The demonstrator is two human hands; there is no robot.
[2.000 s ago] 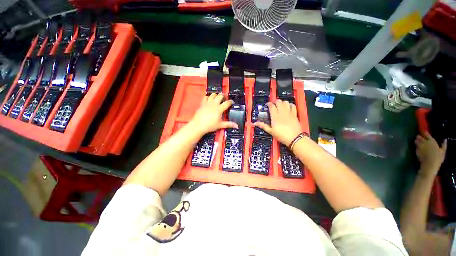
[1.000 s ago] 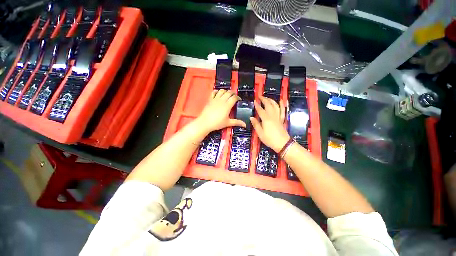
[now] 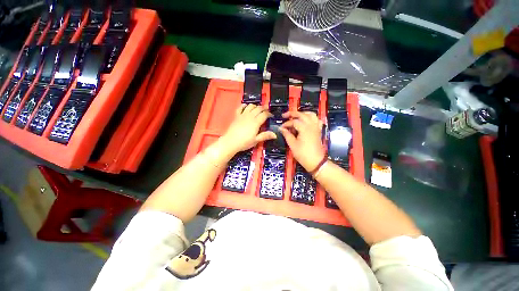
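A red tray (image 3: 219, 111) lies in front of me with several opened black flip phones in two rows. My left hand (image 3: 246, 128) lies over the left columns, its thumb on the screen of the lower second-column phone (image 3: 273, 177). My right hand (image 3: 304, 139) covers the third column; its thumb and fingertips are at the right edge of that same screen. Whether the fingertips pinch a film or tab cannot be seen. The phone keypads show below my hands. The lower right phone's screen (image 3: 340, 139) reflects bright light.
Stacked red trays (image 3: 149, 108) with phones stand at left, a red stool (image 3: 77, 207) below. A fan (image 3: 321, 10) and dark flat object (image 3: 293, 65) are behind. At right are a metal post (image 3: 438, 65), blue clip (image 3: 381, 119), white-orange card (image 3: 382, 170) and bottle (image 3: 471, 122).
My right hand has moved left from the right columns to the second-column screen, its fingers now drawn in beside my left thumb. The other person's arm at right has left the view.
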